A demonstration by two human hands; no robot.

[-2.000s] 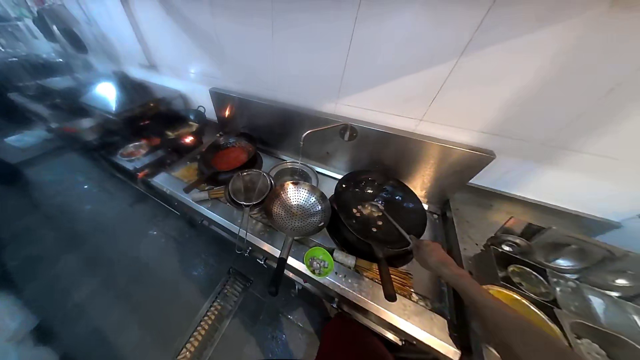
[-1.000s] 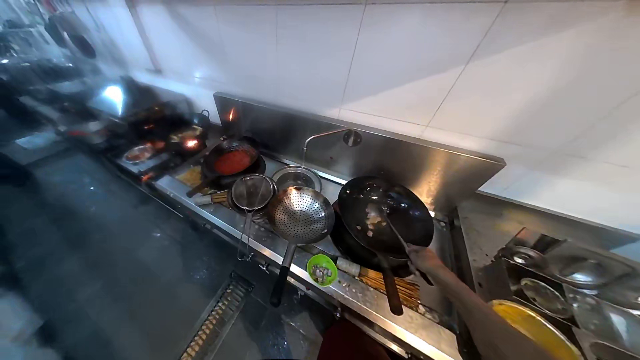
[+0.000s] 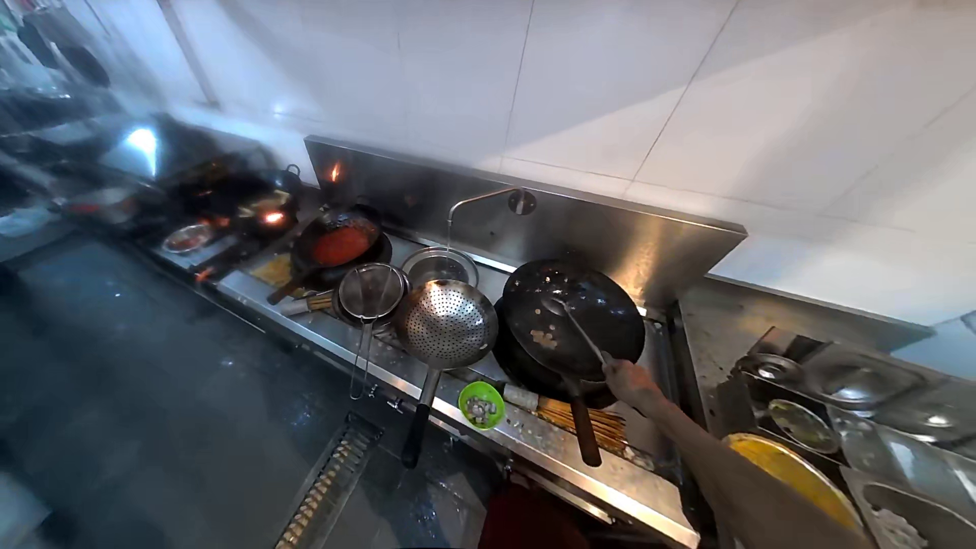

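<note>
My right hand (image 3: 631, 383) grips the handle of a metal cooking ladle (image 3: 585, 336), its bowl inside a black wok (image 3: 602, 305) on the right burner. Small pale pieces of food (image 3: 544, 338) lie in the wok, and its long handle (image 3: 583, 427) points toward me over the counter's edge. My left hand is out of view. Left of the wok rest a perforated metal strainer (image 3: 446, 324) with a black handle and a fine-mesh strainer (image 3: 371, 291). A green bowl (image 3: 482, 406) holding small greyish pieces sits at the front edge, beside a bamboo wok brush (image 3: 587, 418).
A second wok (image 3: 335, 242) with red sauce stands further left, past a water spout (image 3: 482, 197). Flames show near the far-left burners. On the right are a yellow-filled round container (image 3: 793, 473) and several metal pans with lids (image 3: 862, 377). A floor drain grate (image 3: 328, 480) runs below.
The ladle's bowl has shifted within the wok, away from the food pieces, which now lie lower in the wok. My right hand stays on the handle.
</note>
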